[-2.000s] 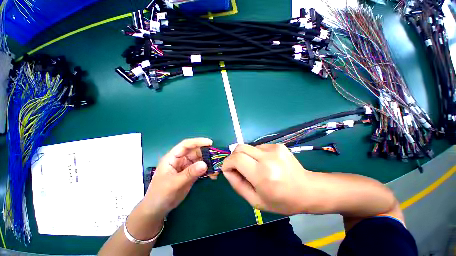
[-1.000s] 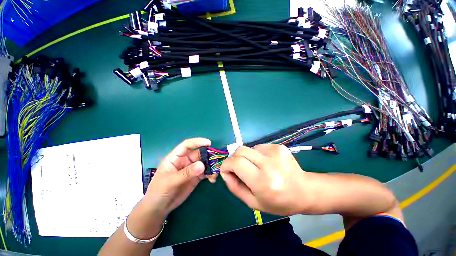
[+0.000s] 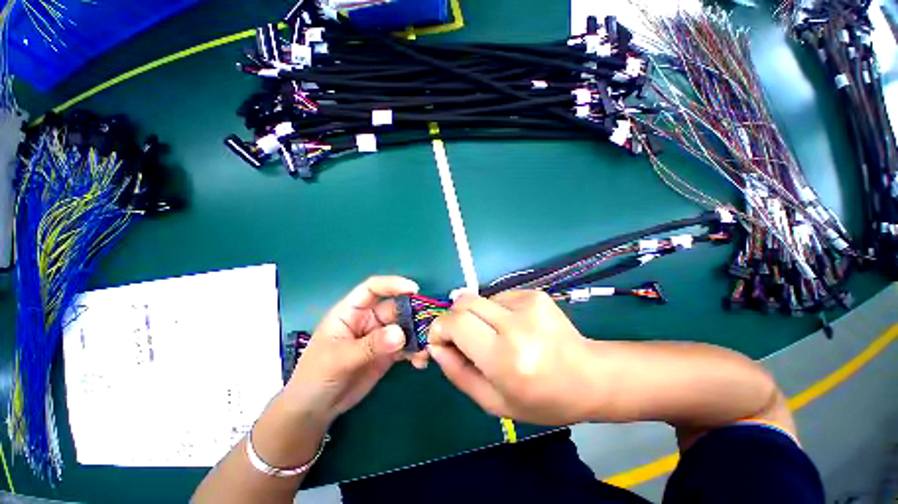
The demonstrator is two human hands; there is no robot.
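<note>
My left hand [image 3: 352, 337] holds a black connector housing [image 3: 406, 323] between thumb and fingers. Coloured wires [image 3: 426, 310], pink, yellow and green among them, enter its right side. My right hand [image 3: 512, 349] is closed at these wires, fingertips close to the housing; the wire ends between its fingers are hidden. The harness [image 3: 591, 258] runs from behind my right hand to the upper right, with a black sleeved branch, thin wires, white labels and a small dark connector [image 3: 651, 291] at one branch end.
A sleeved harness pile [image 3: 463, 89] lies at top centre. Pre-wired sub-assemblies [image 3: 753, 167] lie at right, and more dark cables [image 3: 855, 108] at the far right. A blue and yellow wire bundle [image 3: 59, 226] lies at left, a printed sheet [image 3: 172, 364] beside my left forearm. A dark connector [image 3: 296, 346] lies behind my left hand.
My right hand has moved slightly left and down, its fingertips closer to the housing. My left hand has tilted the housing slightly and keeps its hold.
</note>
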